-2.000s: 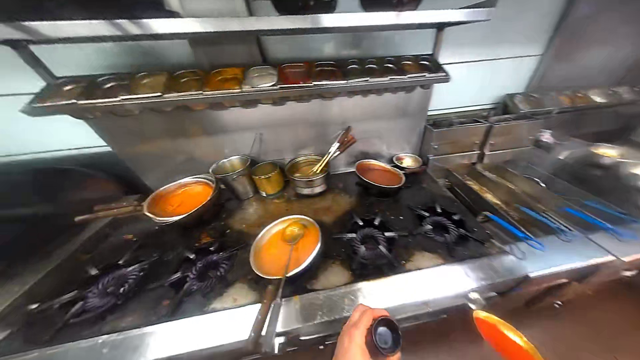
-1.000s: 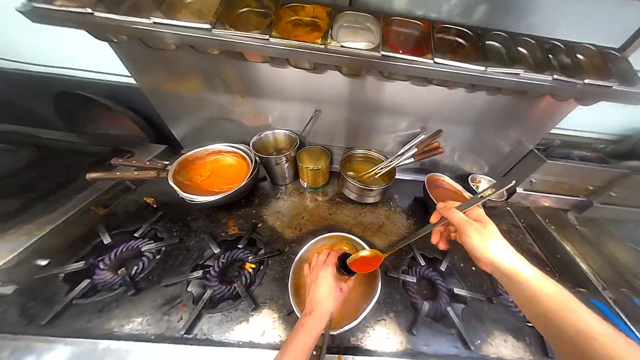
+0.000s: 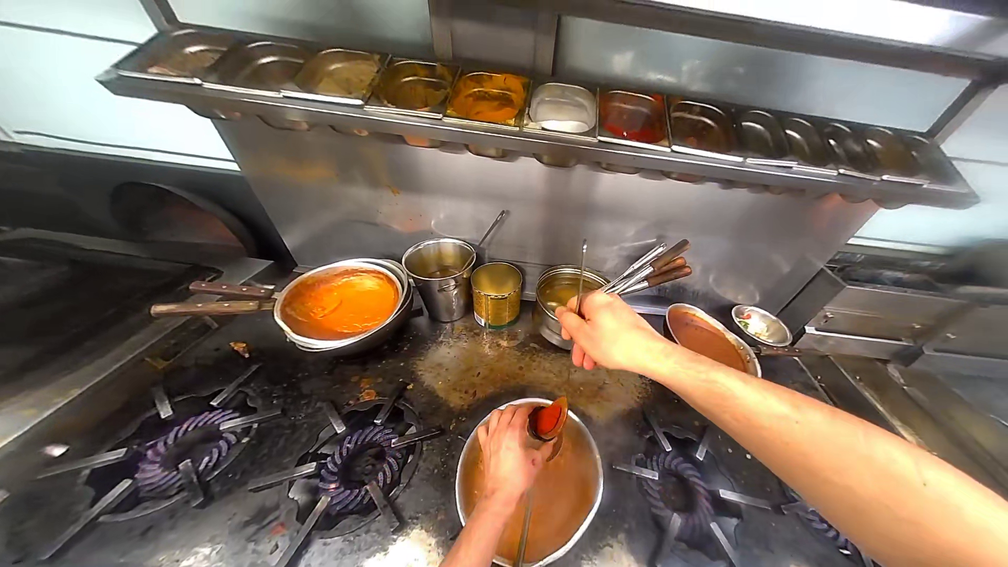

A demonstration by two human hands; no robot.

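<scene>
My left hand (image 3: 508,450) holds a small dark cup (image 3: 543,423) over a metal pan of brownish-orange sauce (image 3: 563,504) at the front of the stove. My right hand (image 3: 602,327) grips the upright handle of a ladle, whose bowl (image 3: 554,419) is tilted against the cup's mouth and coated with red-orange sauce. Another utensil handle (image 3: 525,528) lies in the pan. Behind my right hand stands a metal pot (image 3: 551,319) with several wooden-handled utensils (image 3: 657,272) leaning in it. What the cup contains is hidden.
Stacked pans of orange sauce (image 3: 340,303), a steel pot (image 3: 445,295) and an open tin (image 3: 497,295) stand behind. A pan of brown sauce (image 3: 709,340) and a small bowl (image 3: 761,325) are at right. Burners (image 3: 361,468) flank the front pan. Spice containers (image 3: 488,98) line the shelf above.
The ladle has gone from slanting, its bowl beside the cup, to upright with its bowl tipped at the cup's mouth. My right hand has moved up and left. The view has shifted.
</scene>
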